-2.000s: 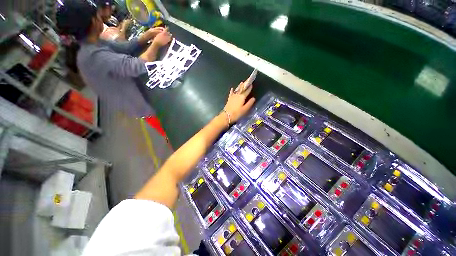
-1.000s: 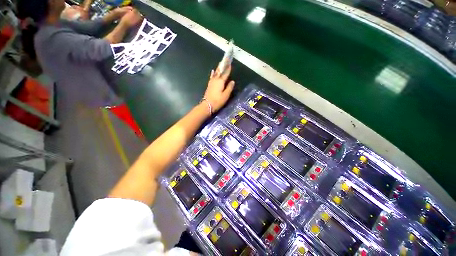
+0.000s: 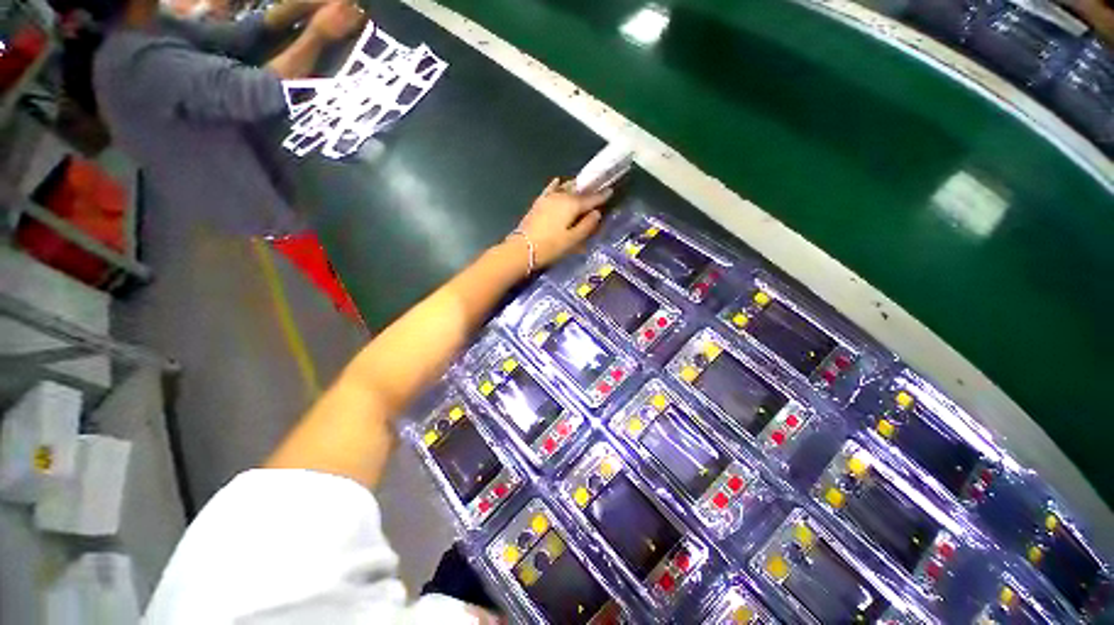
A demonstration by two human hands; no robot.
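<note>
My left hand, bare with a bracelet at the wrist, reaches over the dark green bench beyond the far left corner of the tray. Its fingers hold a small thin white stack, perhaps label sheets, near the pale rail. The large clear blister tray lies below and right of the hand, cut off by the picture's lower edge. Its pockets hold several rectangular electronic units with dark screens, yellow spots at one end and red at the other. My right hand is not in view.
A pile of white skeleton frames lies further along the bench, beside a person in grey. A glossy green conveyor runs behind a pale rail. White boxes and a red-orange item are at left.
The camera view has shifted, moving the tray and bench leftward overall. Since one second ago, the white stack in my left hand has tilted over to the right and the hand sits slightly further right.
</note>
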